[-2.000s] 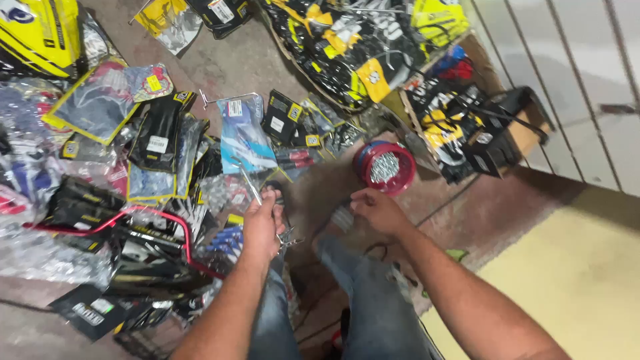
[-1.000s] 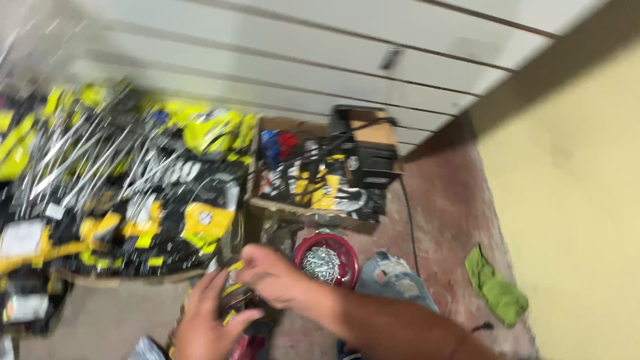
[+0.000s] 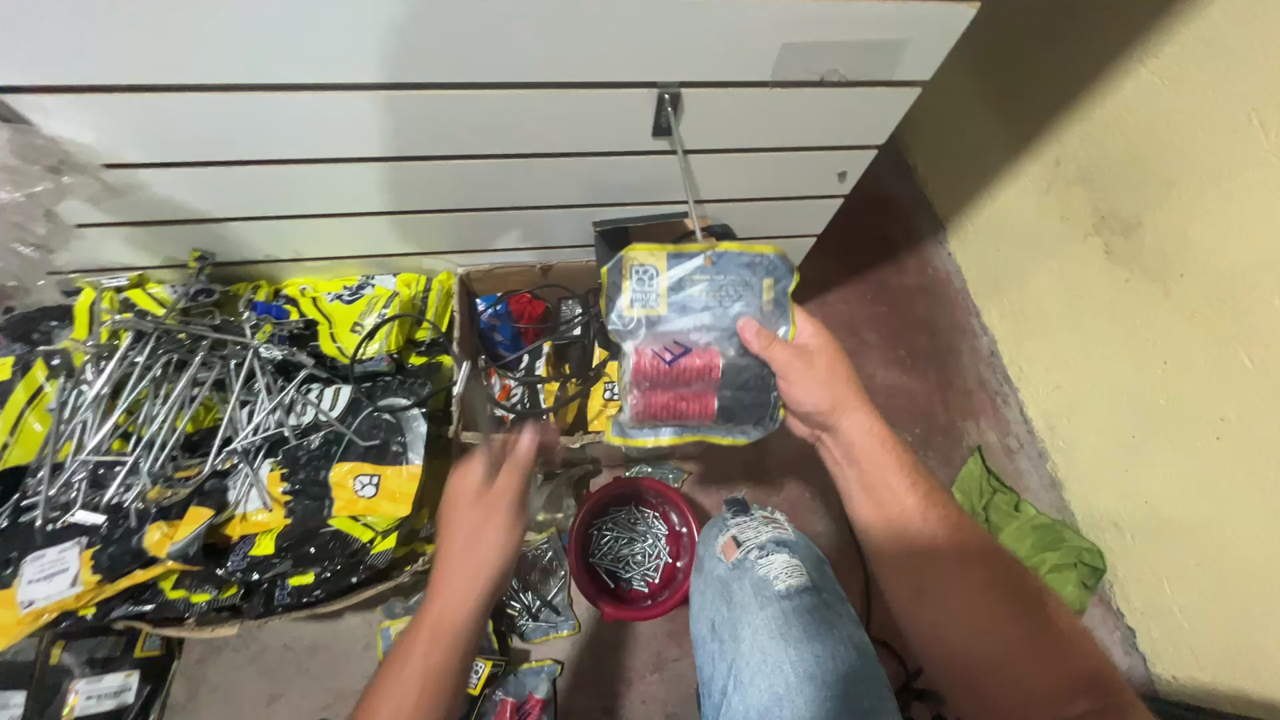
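My right hand (image 3: 815, 375) grips the right edge of a clear plastic packet (image 3: 700, 345) with yellow edging. Two red ribbed cylindrical parts and a black piece show inside it. The packet's top meets the outer end of a metal display hook (image 3: 682, 160) on the white slatwall panel (image 3: 500, 125); whether it hangs there cannot be told. My left hand (image 3: 490, 500) is blurred, lower left of the packet, and what its fingers hold cannot be made out. A dark red bowl (image 3: 690, 580) of small metal fasteners (image 3: 630, 546) sits below the packet.
Many metal display hooks (image 3: 180, 400) lie on black and yellow packaged goods (image 3: 350, 560) at left. Behind the packet stands a cardboard box (image 3: 468, 370) of packets and cables. Small packets (image 3: 540, 590) lie near the bowl. A green cloth (image 3: 1030, 530) lies by the yellow wall (image 3: 1130, 330).
The view has swung to the slatwall. My right hand now holds the packet up at the hook. My left hand, which held a metal hook two seconds ago, is now left of the packet.
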